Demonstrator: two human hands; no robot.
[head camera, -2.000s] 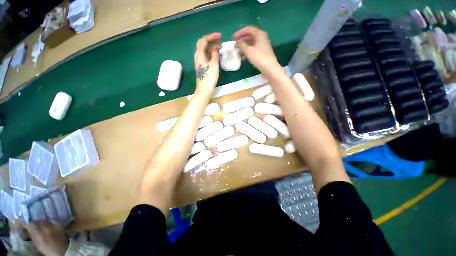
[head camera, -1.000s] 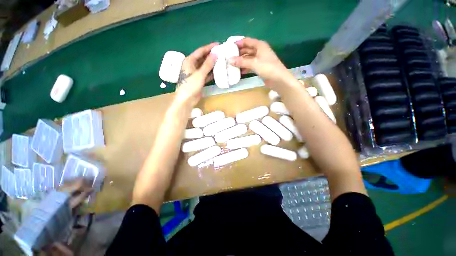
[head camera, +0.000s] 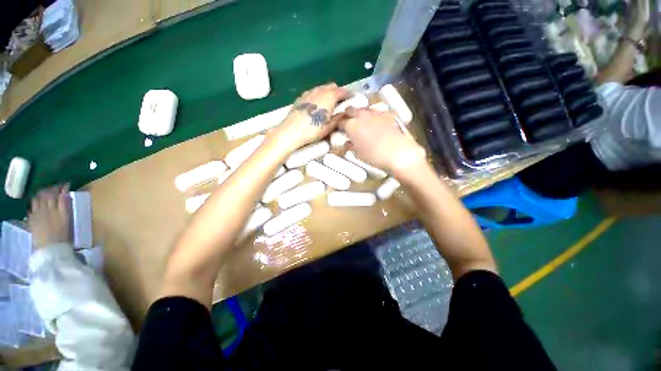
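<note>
Many glossy white cases (head camera: 327, 174) lie on edge on the brown bench in front of me. My left hand (head camera: 316, 114) and my right hand (head camera: 371, 134) are close together over the far part of the group, near the belt edge. The fingers of both hands are at white cases there. They overlap, so I cannot tell whether either hand grips a case. A white rounded case (head camera: 251, 76) lies flat on the green belt, with a second to its left and a third at the far left.
Black ribbed trays (head camera: 478, 94) in clear film stand at the right behind a slanted metal upright (head camera: 406, 40). At the left, a neighbour's hand (head camera: 50, 216) is at translucent boxes (head camera: 81, 219). Another person's sleeve (head camera: 632, 123) shows at right. Small white bits lie on the belt.
The white cases held up over the belt are no longer raised. Both hands have come down to the cases on the bench. Another case lies flat on the belt. The view has shifted.
</note>
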